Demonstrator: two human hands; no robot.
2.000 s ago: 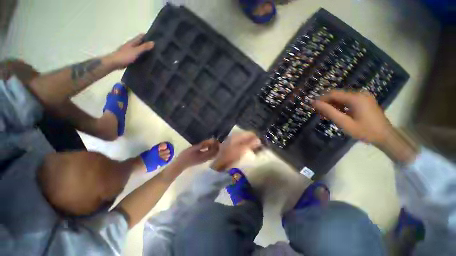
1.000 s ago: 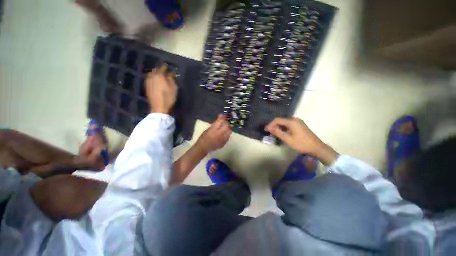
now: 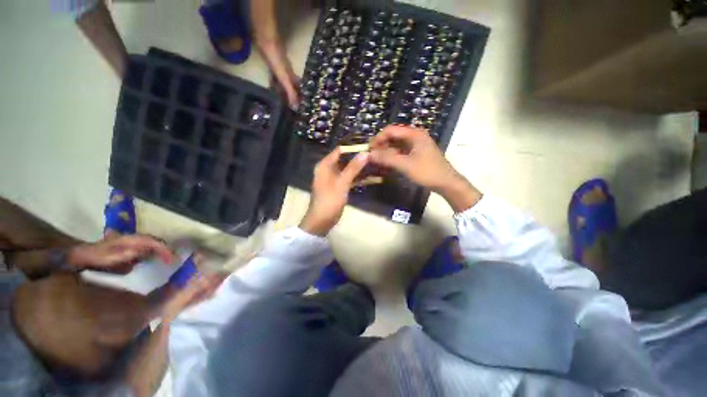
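Observation:
My left hand point(image 3: 329, 192) and my right hand point(image 3: 415, 161) meet over the near end of the black row tray point(image 3: 463, 85). Their fingertips pinch a small yellow piece point(image 3: 354, 148) between them; a second yellowish strip shows just below it. Fingers hide the rest of what they hold. The row tray bears three long columns of glinting small components point(image 3: 380, 66) and has a white label point(image 3: 401, 215) at its near corner. Left of it lies the black pocket tray point(image 3: 177, 211), with a dark, glinting round unit point(image 3: 257, 115) in an upper right pocket.
Another person's hand point(image 3: 287, 81) reaches between the trays from above. Another person's two hands point(image 3: 128, 250) are low at the left, blurred. A brown cardboard box point(image 3: 612, 70) is at upper right. Blue slippers point(image 3: 593, 213) and legs surround the trays on the cream floor.
My left hand has left the pocket tray and come right to meet my right hand, which moved up and left from the label corner. The neighbour's hand has withdrawn from the row tray's near edge.

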